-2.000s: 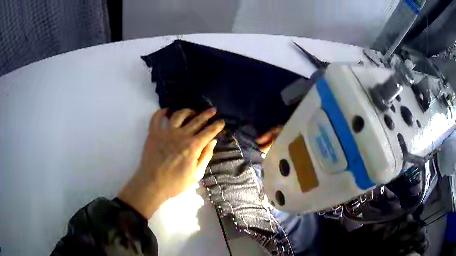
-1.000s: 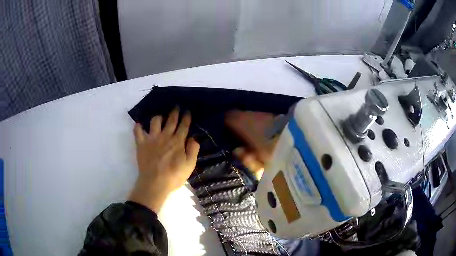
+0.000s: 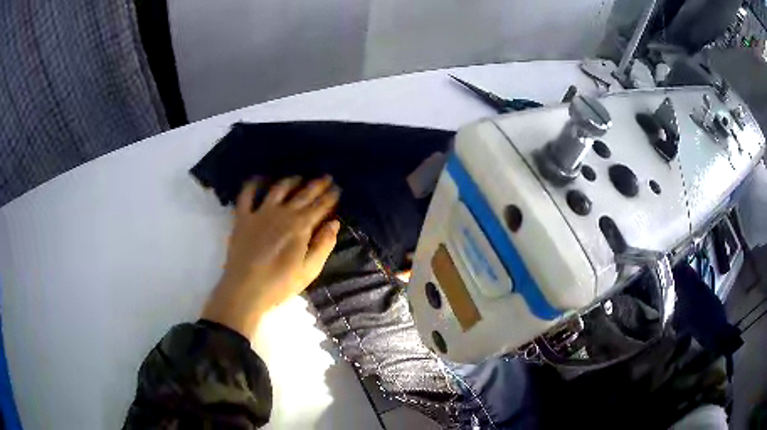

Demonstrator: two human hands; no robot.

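Observation:
The dark navy garment (image 3: 336, 155) lies on the white table, its far part spread smooth. Its puckered elasticated band (image 3: 370, 323), with pale stitch rows, runs from my left hand toward the lower right, shiny grey under the lamp. My left hand (image 3: 282, 239) lies flat on the cloth, palm down, fingers slightly spread, left of the machine head. My right hand (image 3: 404, 275) is almost wholly hidden behind the white sewing machine head (image 3: 505, 243); only a small bit of fingertip shows at its left edge. The needle area is hidden by the head.
Scissors (image 3: 496, 98) with dark teal handles lie on the table (image 3: 92, 243) behind the machine head. A thread tension knob (image 3: 576, 138) stands on the head. Grey partitions (image 3: 277, 59) and patterned cloth (image 3: 71, 84) stand behind the table. Dark fabric hangs at the lower right.
My right hand, seen on the cloth a second ago, has gone mostly behind the machine head. The far fabric edge is spread wider. My left hand stays on the cloth. The camera view has shifted.

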